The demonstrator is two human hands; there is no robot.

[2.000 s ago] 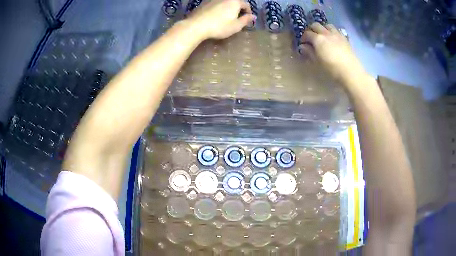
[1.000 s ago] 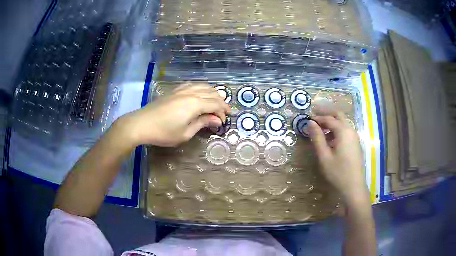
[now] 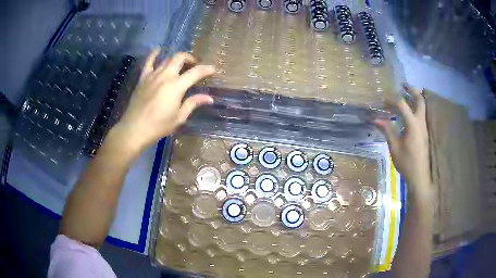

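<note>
The clear packing tray (image 3: 179,239) lies in front of me over brown card. Its top two rows hold several round parts (image 3: 266,185) with dark edges and pale centres; the third row holds two, with an empty pocket between them. Beyond it is the clear source tray (image 3: 261,65), with parts standing in dark columns (image 3: 344,24) at its far side. My left hand (image 3: 168,89) is over the source tray's left near corner, fingers apart and empty. My right hand (image 3: 405,130) is at its right near corner, slightly blurred, fingers apart and empty.
Nested spare blister trays (image 3: 51,108) lie at the left, with a dark ribbed strip (image 3: 111,103) at their right side. Brown cardboard sheets (image 3: 448,163) lie at the right. Blue tape (image 3: 154,190) and yellow tape (image 3: 389,233) flank the packing tray.
Since one second ago, both hands have left the packing tray and moved forward and outward. Two parts now sit in the third row. The view has shifted, showing more of the source tray.
</note>
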